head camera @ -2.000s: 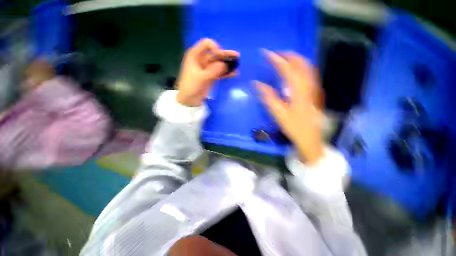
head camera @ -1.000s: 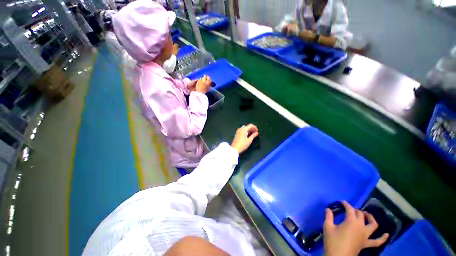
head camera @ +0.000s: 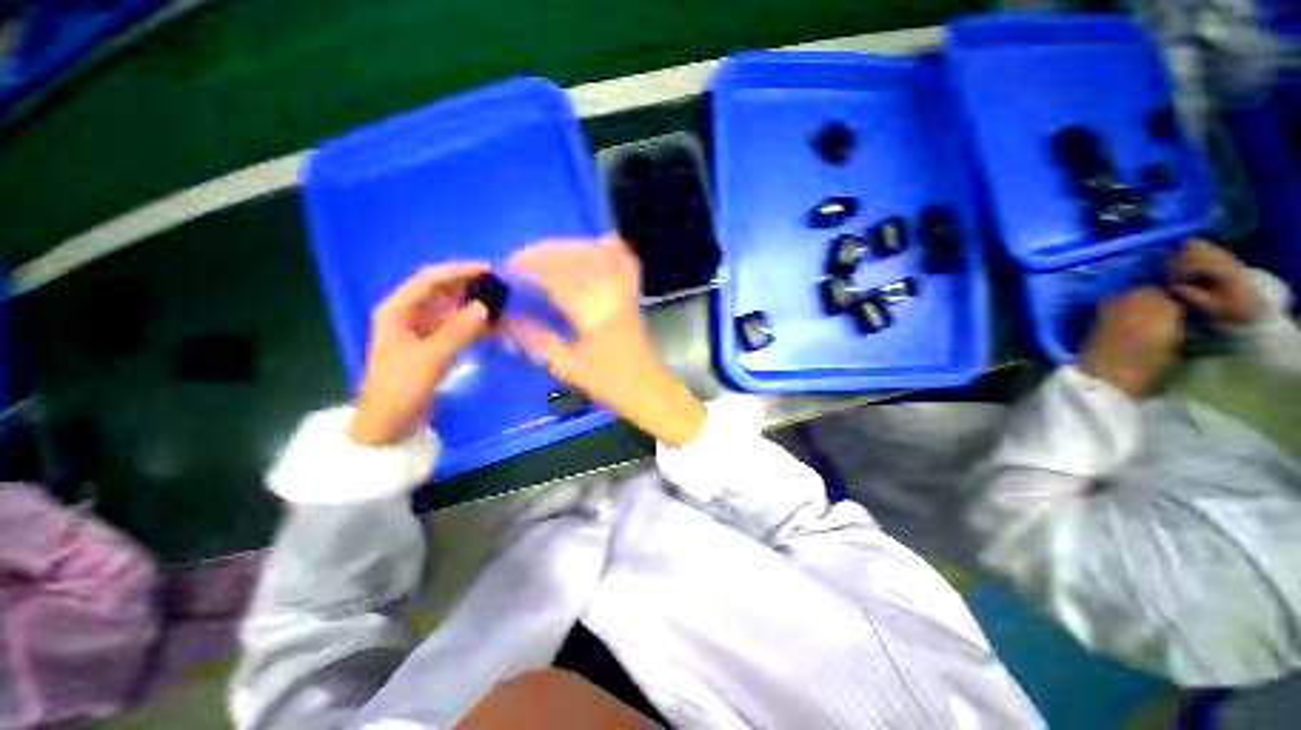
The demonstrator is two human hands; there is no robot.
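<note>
My left hand (head camera: pixel 414 342) is over the near blue tray (head camera: pixel 428 178) and pinches a small black housing (head camera: pixel 488 295) between thumb and fingers. My right hand (head camera: pixel 592 328) is just right of it, blurred, with fingers apart and pointing at the housing; whether it touches the housing or holds a small part cannot be told. Another black housing (head camera: pixel 568 401) lies in the tray's near right part, below my right hand. The clear box (head camera: pixel 661 214) full of black fittings stands against the tray's right side.
A second blue tray (head camera: pixel 778 129) with several black and silver housings stands right of the box. Further right is another blue tray (head camera: pixel 999 86), with a neighbour's hands (head camera: pixel 1141 335) near it. Dark parts (head camera: pixel 214 357) lie on the bench at left. The green conveyor (head camera: pixel 357 57) runs behind.
The view has swung right and down. My left hand has moved from the bench at left to over the tray and now holds a housing. My right hand has moved from the tray's right edge towards it.
</note>
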